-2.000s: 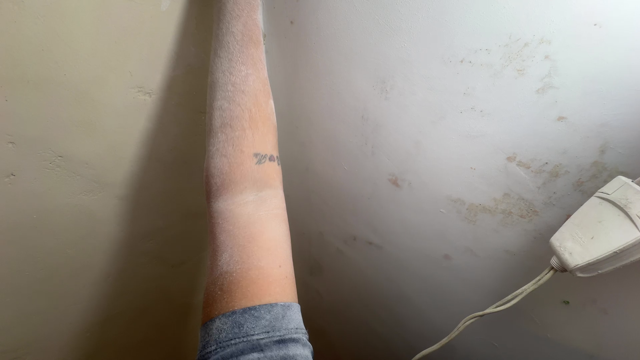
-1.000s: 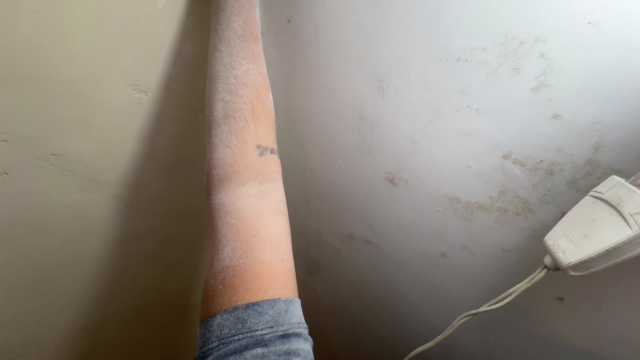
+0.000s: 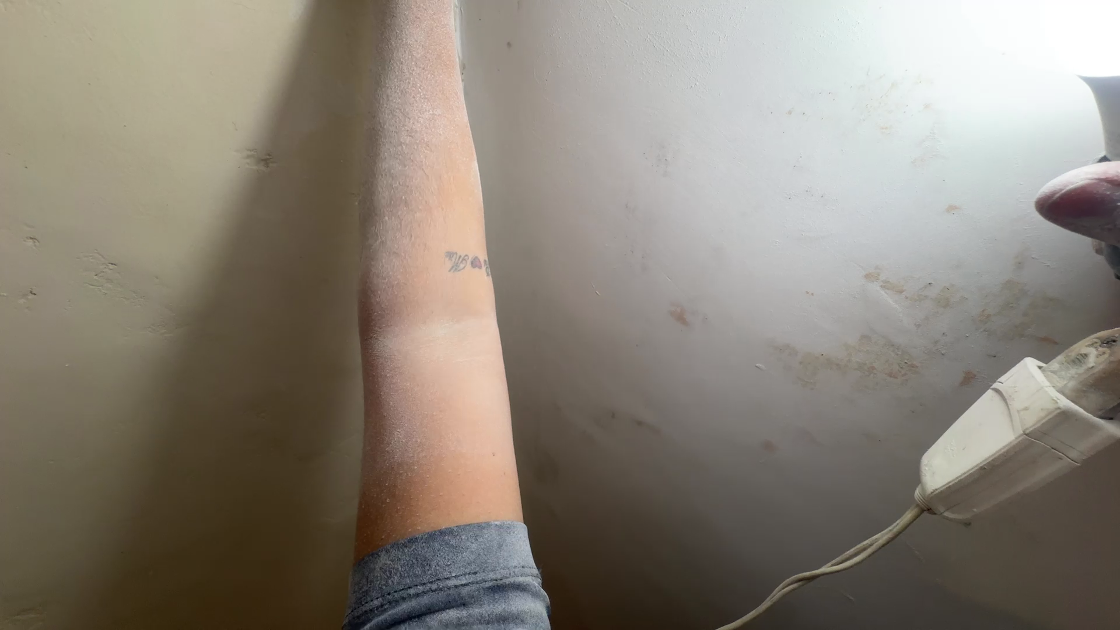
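Observation:
My bare left forearm, dusted with pale powder and with a grey-blue sleeve at its lower end, reaches up through the middle of the view. The left hand is beyond the top edge, so what it holds or touches is hidden. At the right edge a dusty fingertip, apparently of my right hand [image 3: 1081, 201], shows beside a dark object [image 3: 1107, 114] under a bright glare; its grip is cut off. Below it is a white plastic electrical connector [image 3: 1002, 442] with a twin cord [image 3: 840, 564]. A dusty, rounded, brownish thing [image 3: 1089, 372] meets the connector's upper end; its kind is unclear.
A yellowish wall surface [image 3: 105, 350] with chips and a long arm shadow lies to the left. The whitish wall [image 3: 665, 367] on the right has brown stained, worn patches [image 3: 862, 359]. Both meet behind the forearm.
A fingertip, a dark object and the brownish thing at the connector have come into view at the right edge. The left forearm stays almost where it was.

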